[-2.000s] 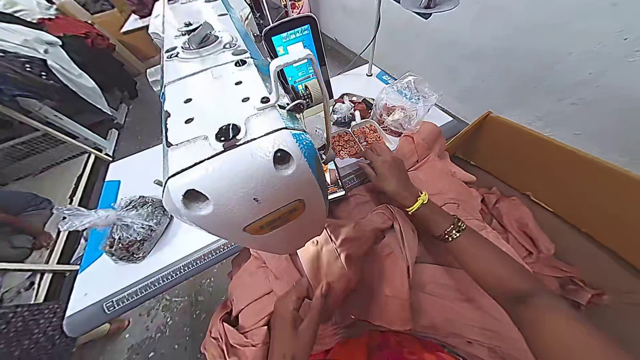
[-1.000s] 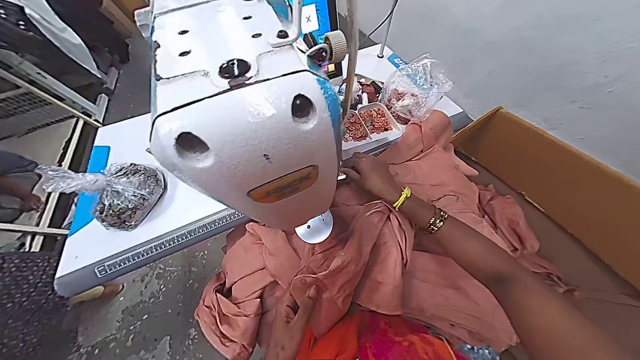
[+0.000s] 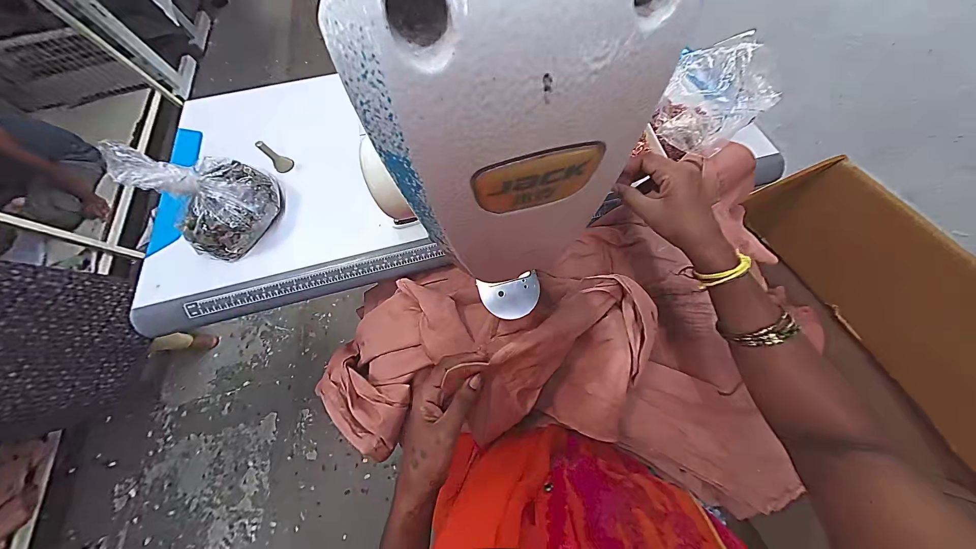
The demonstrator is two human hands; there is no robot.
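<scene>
A white Jack sewing machine [image 3: 526, 114] fills the upper middle, its round metal plate [image 3: 509, 296] just above salmon-pink cloth [image 3: 579, 366]. My left hand [image 3: 442, 412] grips a fold of that cloth below the plate, thumb on top. To the right of the machine head, my right hand [image 3: 671, 194] has thumb and fingertips pinched together; whether something small is between them cannot be told. It is close to a tray of small copper-coloured pieces [image 3: 642, 143], mostly hidden by the machine, and a clear plastic bag [image 3: 717, 91].
On the white table [image 3: 320, 191] lie a knotted plastic bag of dark small pieces [image 3: 232, 206] and a small spoon-shaped thing [image 3: 274, 157]. A ruler strip [image 3: 313, 280] runs along its front edge. A cardboard box [image 3: 869, 290] stands at right. Another person's hand [image 3: 93, 206] shows at far left.
My right hand was over the tray of small pieces two seconds ago and has since come back toward the machine head. My left hand stays at the cloth. The view has moved closer to the machine.
</scene>
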